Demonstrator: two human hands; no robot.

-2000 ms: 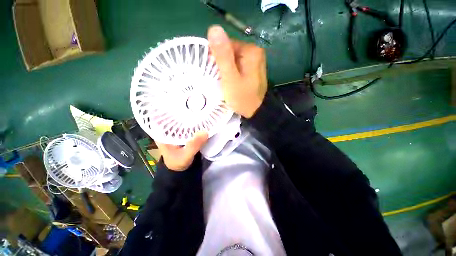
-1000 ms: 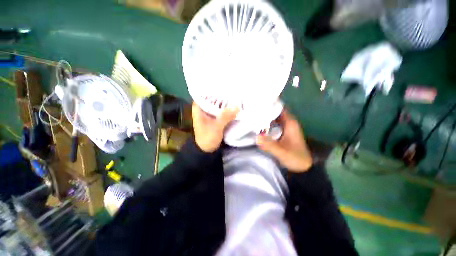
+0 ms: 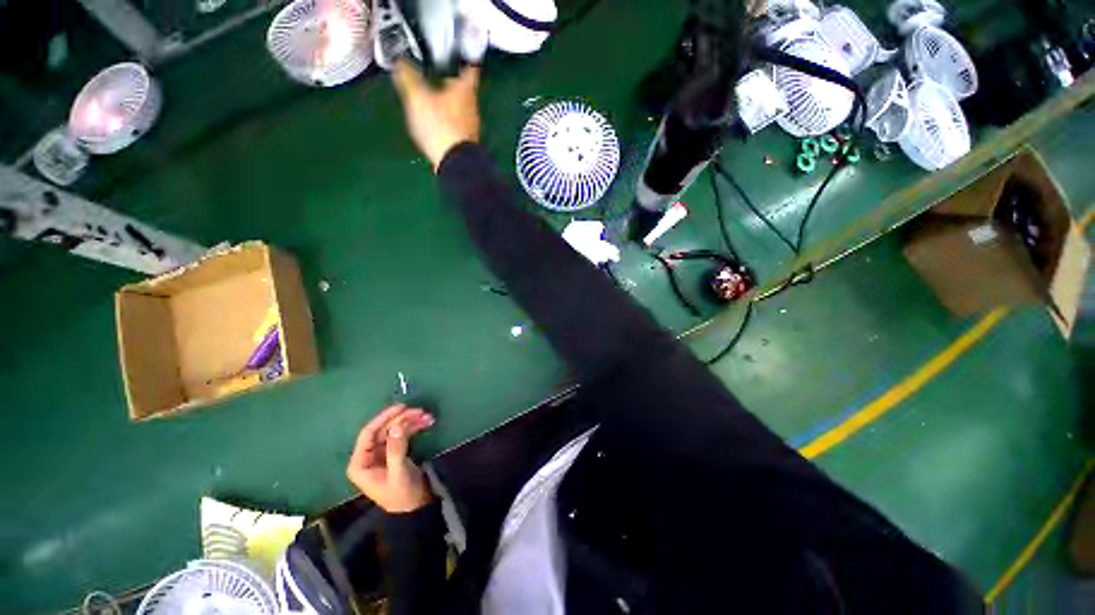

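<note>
My right hand (image 3: 443,111) reaches far across the bench to the top edge. Its fingers are at the blurred white and grey clip base of a clip fan (image 3: 447,30), which the picture's edge cuts off. The grip looks closed on it, but blur hides the details. My left hand (image 3: 390,457) is near the bench's front edge, empty, with its fingers loosely curled and apart.
White fans stand at the top left (image 3: 319,40) and top right (image 3: 817,96). A round grille (image 3: 567,156) lies mid-bench. A cardboard tray (image 3: 135,351) holds a purple cell (image 3: 263,348). A dark hose (image 3: 684,144), cords and a coil (image 3: 730,282) are right of my arm.
The fan held by both hands near my lap is no longer there. My right hand has moved far forward to the bench's far side; my left hand has let go. The view has shifted.
</note>
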